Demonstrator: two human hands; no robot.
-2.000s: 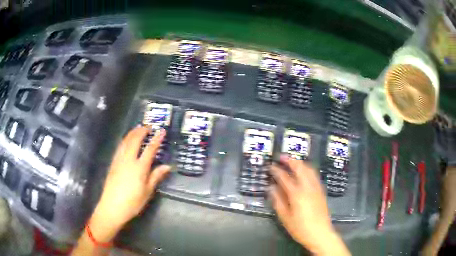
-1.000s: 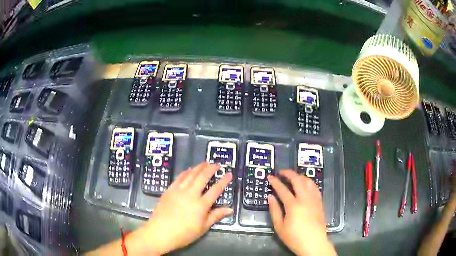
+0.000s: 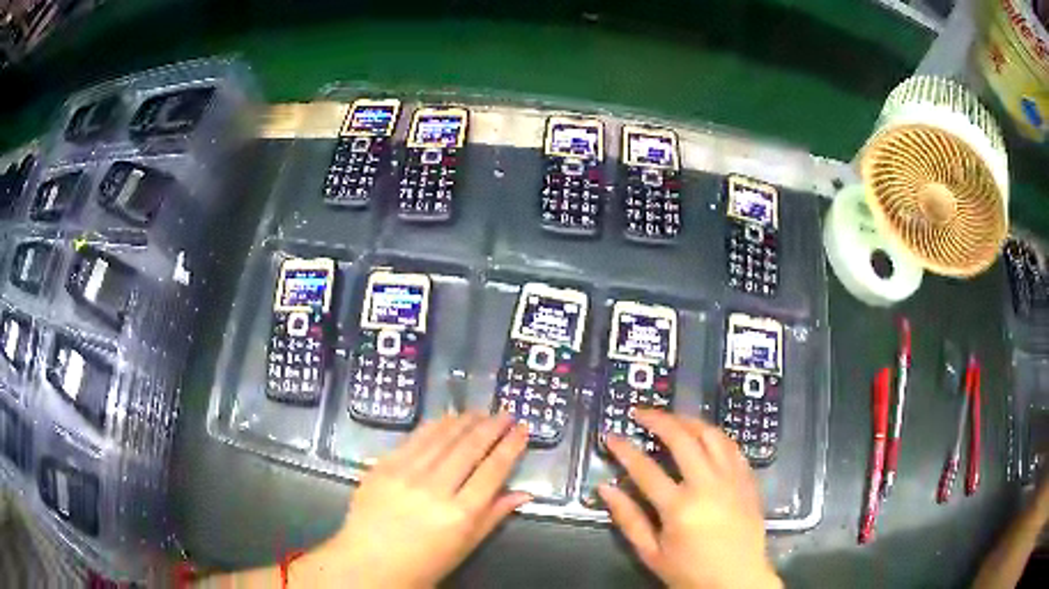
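Observation:
A clear blister tray (image 3: 460, 276) holds two rows of face-up keypad phones with lit screens. My left hand (image 3: 443, 495) rests at the lower keys of the front-row middle phone (image 3: 542, 362), fingers spread. My right hand (image 3: 696, 495) lies over the lower keys of the phone beside it (image 3: 640, 357), fingers apart, fingertips on or just above the keys. Neither hand grips a phone. Another front-row phone (image 3: 753, 385) is at the right, its lower part near my right hand. Two front-row phones (image 3: 391, 345) lie at the left.
Stacked blister trays (image 3: 150, 259) with face-down phones stand at left. A pale green fan (image 3: 934, 196) is at upper right. Red pens (image 3: 881, 449) lie right of the tray. A yellow tub (image 3: 1018, 58) is at the top right. Another person's arm (image 3: 1018, 552) shows at lower right. A green belt (image 3: 460, 58) runs behind.
My left hand has moved from the leftmost front-row phone to the middle one. My right hand stays near the phone beside it, fingers now lower on the keys. The two middle screens show different content.

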